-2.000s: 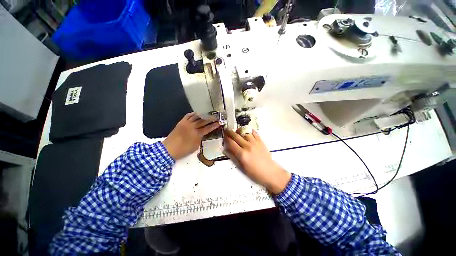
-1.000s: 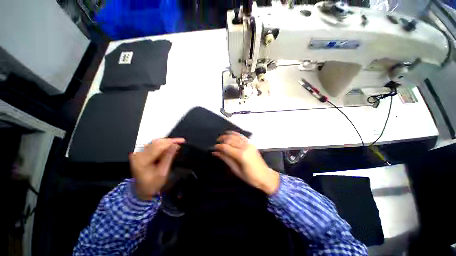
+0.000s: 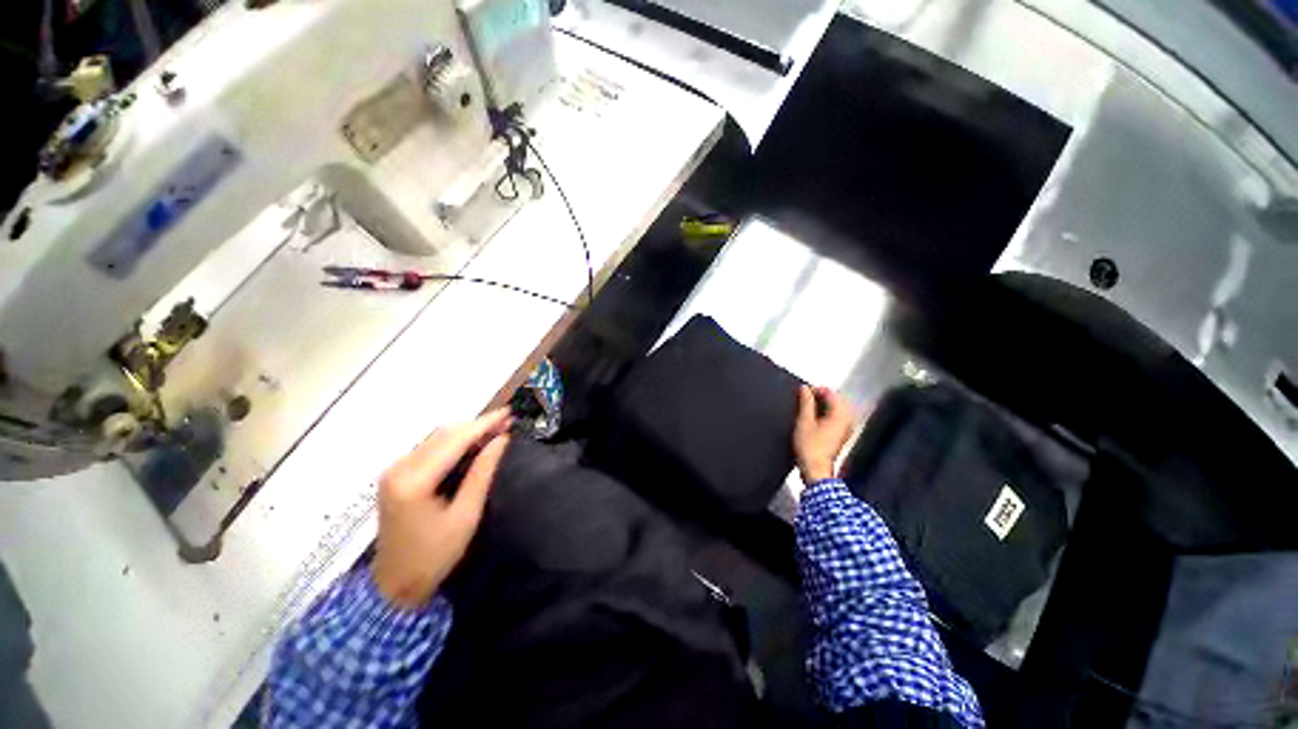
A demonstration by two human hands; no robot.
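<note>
A black fabric panel (image 3: 708, 413) with rounded corners lies partly over a pale surface, right of the sewing table. My right hand (image 3: 823, 432) pinches its right edge between thumb and fingers. My left hand (image 3: 431, 510) is over the table's front edge, thumb and forefinger close together. Dark fabric lies beside its fingertips; whether it holds any is unclear. The white sewing machine (image 3: 171, 200) stands at upper left, its needle area away from both hands.
A black pile with a white label (image 3: 1004, 513) lies right of my right hand. A red-and-dark slim tool (image 3: 373, 278) with a black cord (image 3: 520, 289) lies under the machine arm. A patterned item (image 3: 544, 397) is at the table edge. Dark cloth covers the lap.
The view has swung right, away from the needle area. My hands have moved apart, from holding a panel together before the table to my right hand at the panel on the right-hand side.
</note>
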